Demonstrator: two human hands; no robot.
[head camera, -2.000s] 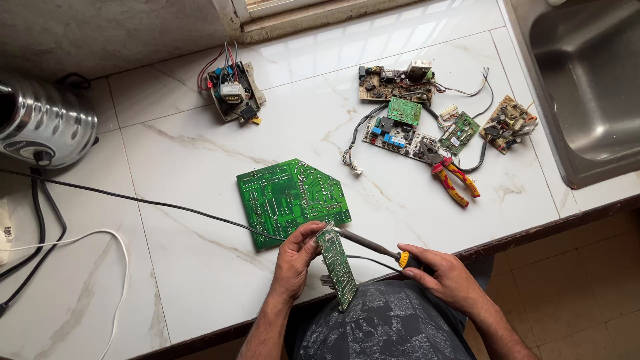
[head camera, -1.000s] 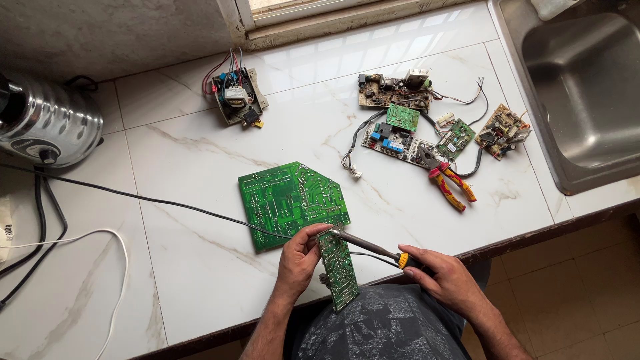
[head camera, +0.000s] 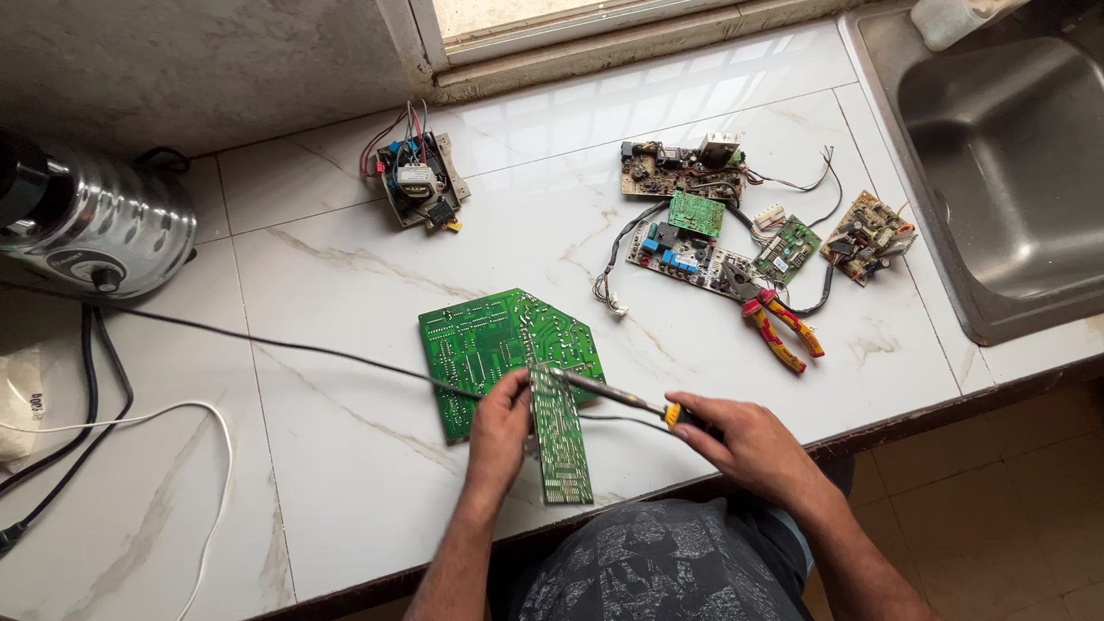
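Observation:
My left hand (head camera: 498, 440) grips a narrow green circuit board (head camera: 561, 444) by its upper left edge, solder side up, near the counter's front edge. My right hand (head camera: 746, 440) is closed around the black and yellow handle of a soldering iron (head camera: 623, 397). The iron's metal tip meets or hovers just over the top end of the narrow board; contact cannot be told. Beneath and behind them, a large green circuit board (head camera: 483, 354) lies on the white marbled counter (head camera: 362, 483). The iron's black cord (head camera: 345, 352) runs off to the left.
Several circuit boards (head camera: 681, 168) with wires lie at the back right, beside red and yellow pliers (head camera: 780, 332). A transformer board (head camera: 420, 181) stands near the wall. A chrome blender base (head camera: 103, 224) and cables (head camera: 226, 448) occupy the left; a steel sink (head camera: 1009, 172) is at right.
The narrow board has turned from slanted to more nearly upright in the view, still in my left hand. The soldering iron stays in my right hand at the board's top end.

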